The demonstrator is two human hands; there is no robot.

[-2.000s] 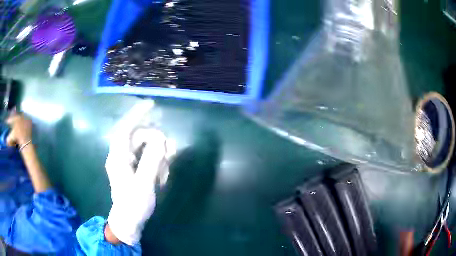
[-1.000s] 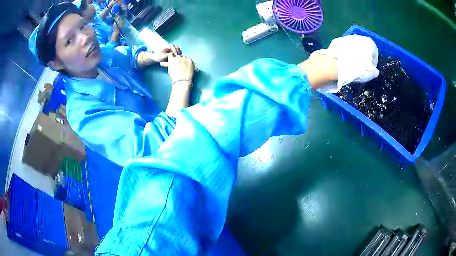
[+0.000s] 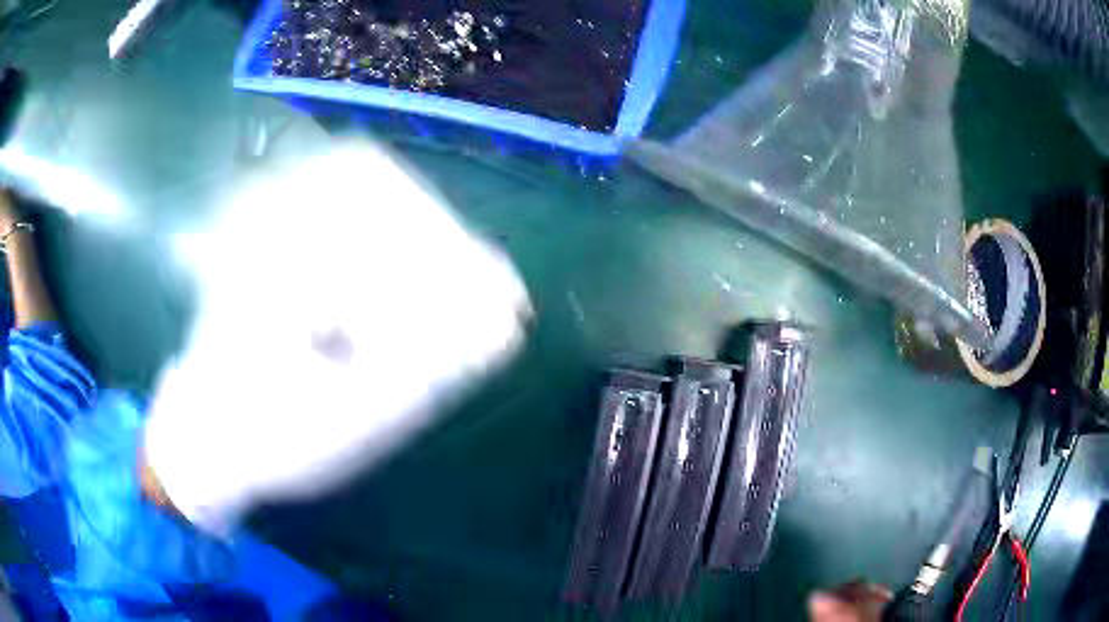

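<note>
My left hand, in a white glove, is large and blurred close to the camera at left centre; its fingers and anything in them cannot be made out. Three long black plastic housings lie side by side on the green bench mat at lower centre. My right hand, bare, is mostly cut off by the bottom edge. Its fingers are at the black handle of a soldering iron, whose greyish tip points up and to the right.
A blue parts bin stands at the top. A clear plastic funnel hangs right of it. A round pot with a tan rim is at the right, with red-handled pliers below. Another person's arm shows at far left.
The view has swung back from the neighbouring worker to the housings. My left hand has left the blue bin and is now over the mat. My right fingers and the soldering iron have come into view.
</note>
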